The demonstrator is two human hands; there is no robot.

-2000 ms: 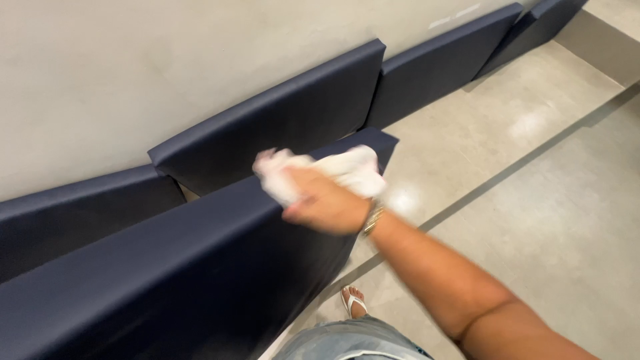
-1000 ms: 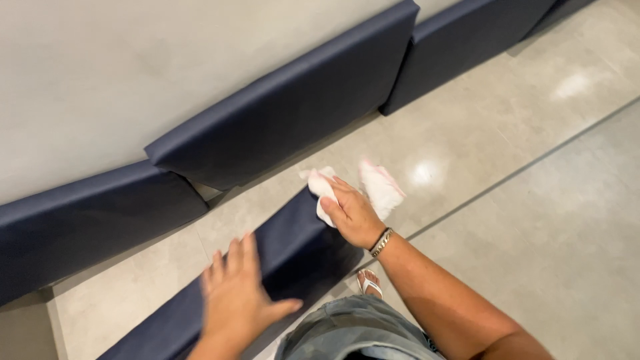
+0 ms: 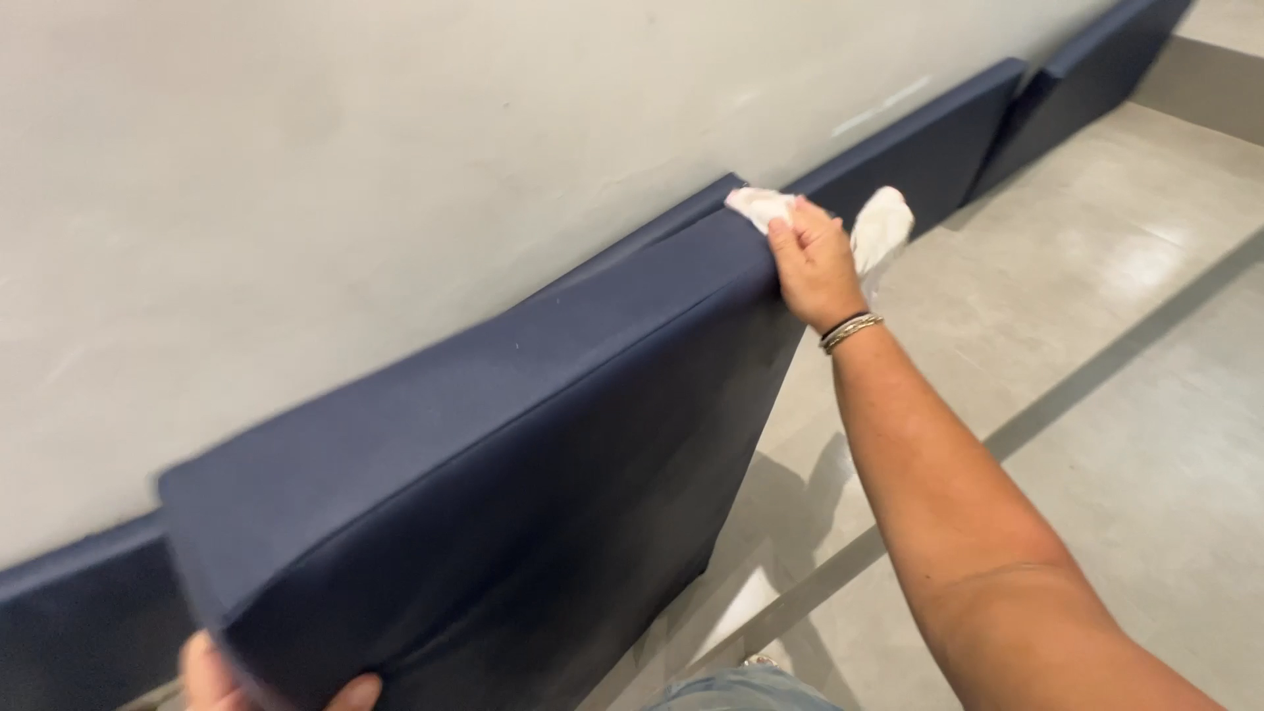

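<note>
A thick navy-blue padded cushion (image 3: 474,365) stands tilted on its side in front of me, its narrow edge facing up. My right hand (image 3: 815,257), with bracelets at the wrist, grips a crumpled white cloth (image 3: 762,205) at the cushion's far upper corner; another part of the cloth hangs out on the hand's right side. At the near lower-left corner, my left hand (image 3: 281,686) holds the cushion, fingers on one side and thumb on the other. Most of that hand is cut off by the bottom of the view.
More navy cushions (image 3: 918,148) lean in a row along a pale plastered wall (image 3: 326,178), reaching to the upper right. Another (image 3: 89,612) leans at the lower left. A dark strip (image 3: 1136,336) crosses the smooth grey floor (image 3: 1165,434). A raised ledge (image 3: 1205,84) stands at the upper right.
The held cushion stands higher, near the wall, where one second ago it was low by my legs. My left hand, spread over it then, now holds its near corner. The cloth remains in my right hand.
</note>
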